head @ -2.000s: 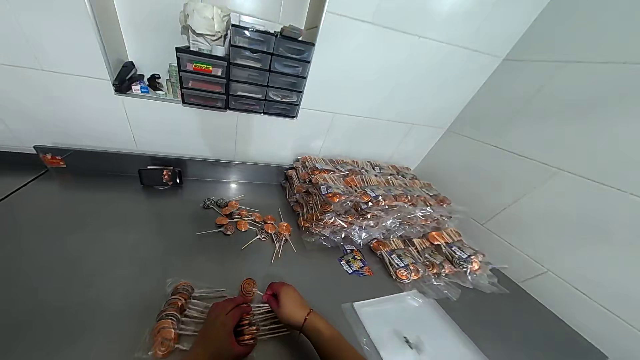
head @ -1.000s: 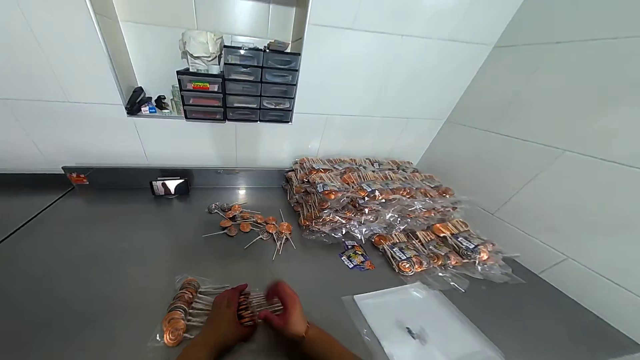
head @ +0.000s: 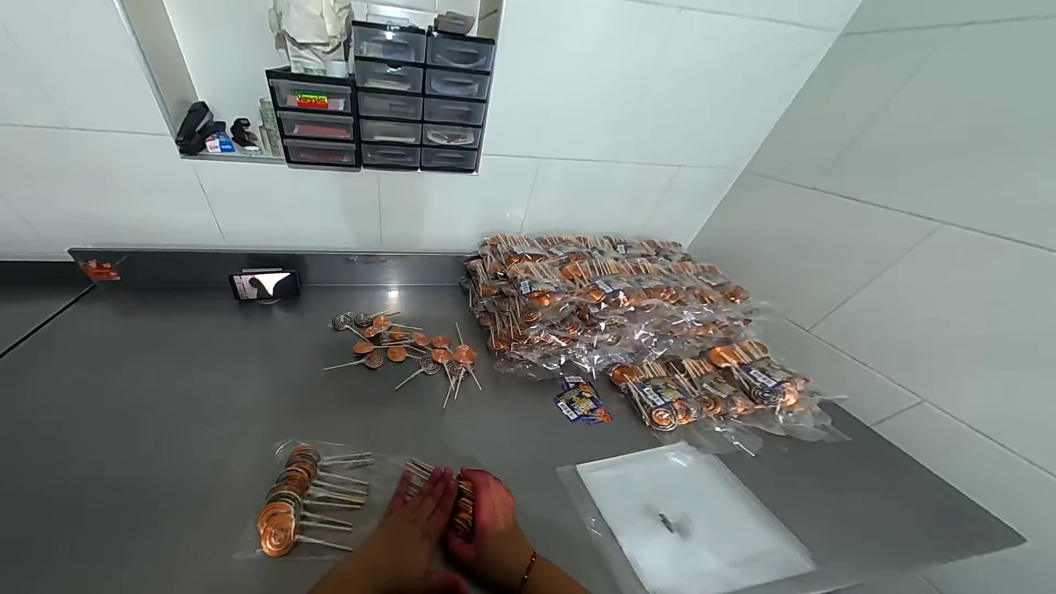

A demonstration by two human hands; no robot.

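Note:
At the bottom centre, my left hand (head: 421,516) and my right hand (head: 491,516) press from both sides around a row of spiral lollipops (head: 464,509), orange and dark. The lollipops' white sticks point up and left past my left hand's fingers. Left of my hands, more large spiral lollipops (head: 280,516) lie overlapped in a column on a clear plastic bag, sticks to the right. Farther back, loose smaller lollipops (head: 441,355) are scattered on the grey metal table. To the right of my hands lies a stack of clear plastic bags (head: 701,520).
A large pile of bagged lollipops (head: 610,297) stands against the back wall, with several more filled bags (head: 709,392) before it. Printed cards (head: 582,402) lie near them. A phone (head: 265,285) leans on the table's back ledge. Small drawer units (head: 425,99) fill a wall niche.
My right hand held a single lollipop above the row two seconds ago; now both hands are closed in around the row. The view has shifted slightly.

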